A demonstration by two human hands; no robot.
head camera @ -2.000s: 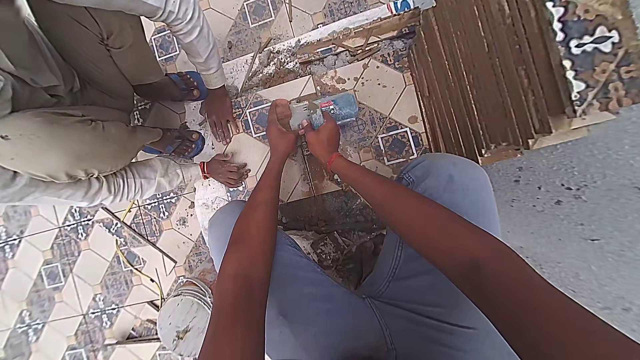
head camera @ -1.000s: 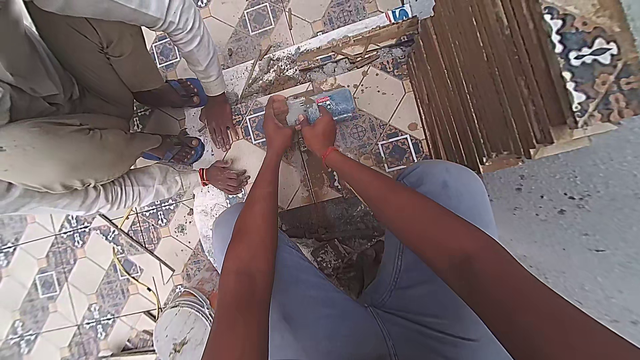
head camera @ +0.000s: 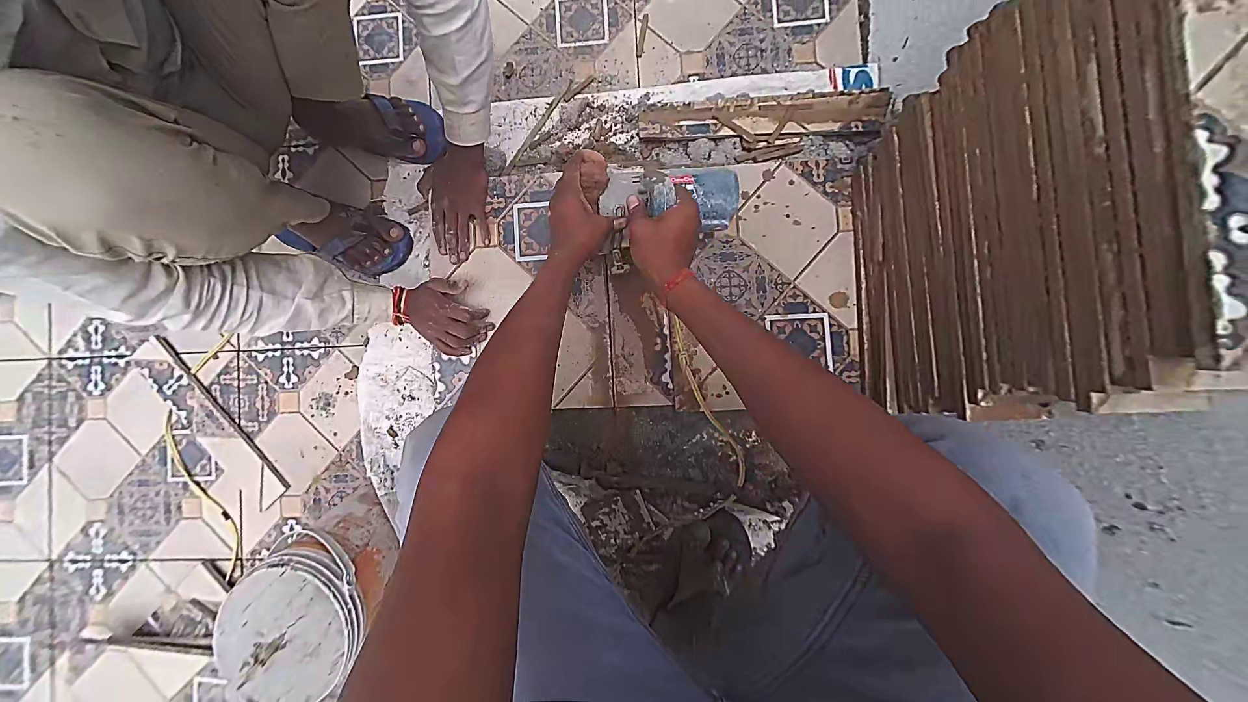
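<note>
A handheld power tool, seemingly a tile cutter, with a blue motor body (head camera: 720,198) and a grey front lies over a patterned floor tile (head camera: 639,331). Around its grey front end is my left hand (head camera: 582,210). My right hand (head camera: 666,229), with a red thread at the wrist, grips the blue body near the middle. The blade is hidden or too blurred to tell. Left of the tool, a co-worker's two hands (head camera: 458,200) rest flat on the tile, apart from mine. A yellow cord (head camera: 702,400) hangs below my right hand.
Stacked tiles on edge (head camera: 1024,214) stand at the right. Broken tile strips (head camera: 760,117) lie beyond the tool. A white bucket (head camera: 283,629) sits at the lower left, near a narrow strip (head camera: 224,414). The co-worker's sandalled feet (head camera: 366,239) are close by on the left.
The yellow cord now shows below my right hand. Both my hands stay on the tool, and the co-worker's hands remain on the tile. The view has shifted.
</note>
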